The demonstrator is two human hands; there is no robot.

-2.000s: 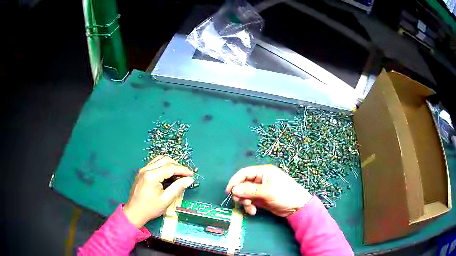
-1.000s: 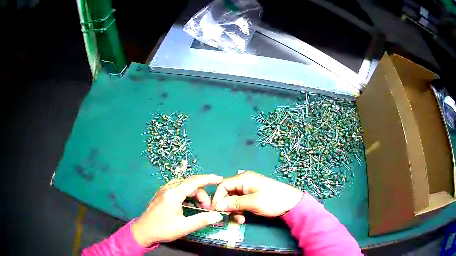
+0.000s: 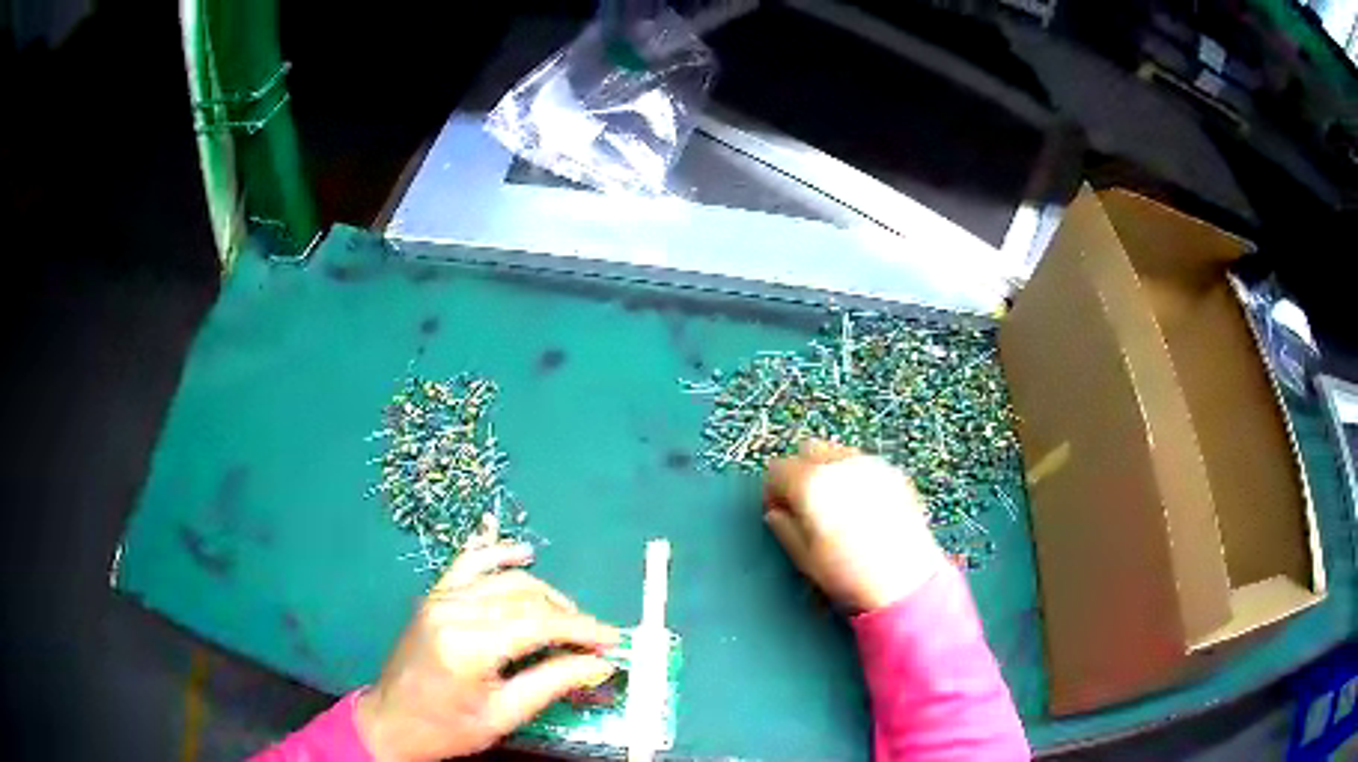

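A green circuit board lies at the near table edge, mostly under my left hand. A cream-white strip stands out past its right side. My left hand is over the board, thumb and fingertips near each other at its upper edge; whether they hold a part cannot be seen. My right hand is at the lower left edge of the large heap of leaded parts, fingers curled down and fingertips hidden. A smaller heap of leaded parts lies beyond my left hand.
An open brown carton stands right of the large heap. A light grey metal frame lies at the back with a crumpled clear plastic bag on it. A green post stands at the back left of the green mat.
My right hand has left the board and moved up and right to the large heap. My left hand stays over the board. The view has shifted slightly, and the cream strip shows more.
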